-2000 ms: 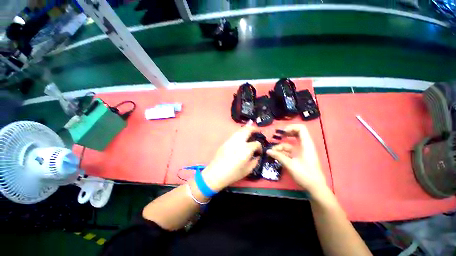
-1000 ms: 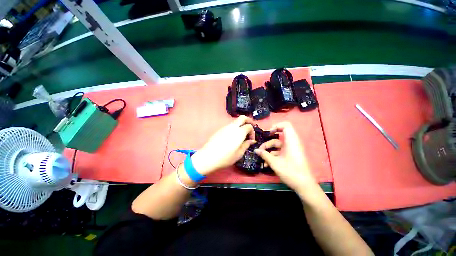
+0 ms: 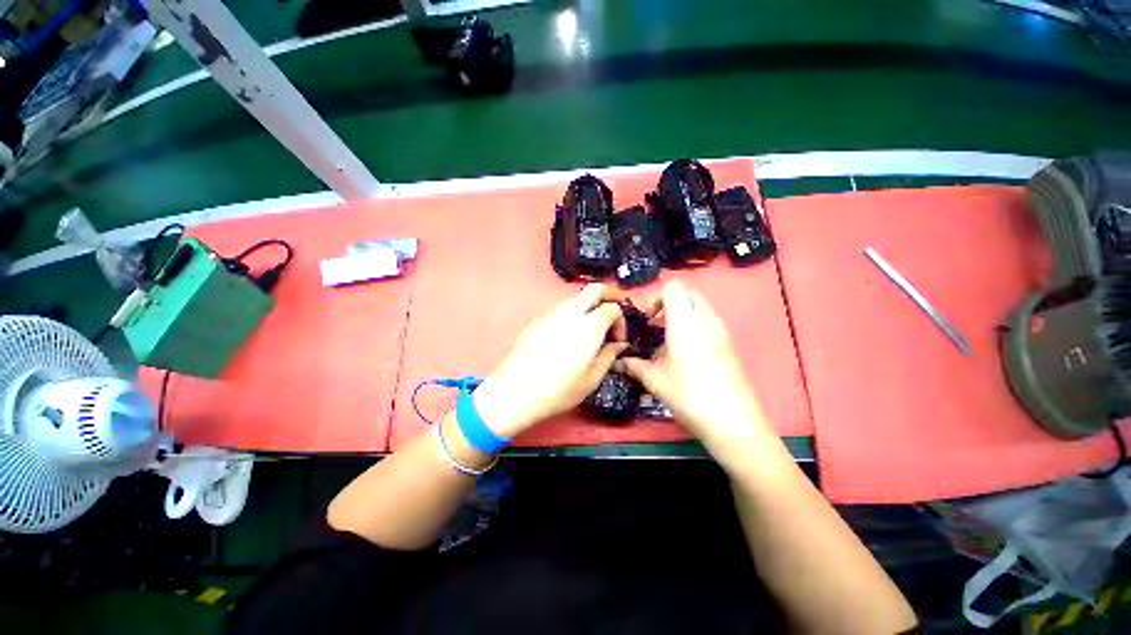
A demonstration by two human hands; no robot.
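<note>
A black camcorder [image 3: 613, 395] lies near the bench's front edge, mostly covered by my hands. My left hand [image 3: 561, 356] grips its left and upper side, with a blue strap around the wrist. My right hand [image 3: 690, 367] is on its right side, the fingertips close to those of my left hand. What lies between the fingertips is too dark and small to tell. Two more black camcorders with their flat screen units open to the right stand behind: one on the left [image 3: 584, 227] and one on the right [image 3: 690, 213].
Red matting [image 3: 484, 310] covers the bench. A white packet [image 3: 361, 267], green box [image 3: 197, 313] and white fan [image 3: 68, 416] are on the left. A silver stick [image 3: 915, 298], an olive appliance [image 3: 1064, 360] and a plastic bag [image 3: 1054, 533] are on the right. A black device [image 3: 478, 56] lies beyond the bench.
My right fingers have moved in against my left fingertips on the camcorder. The small dark piece seen at my right fingertips two seconds ago no longer shows apart. The view has shifted slightly.
</note>
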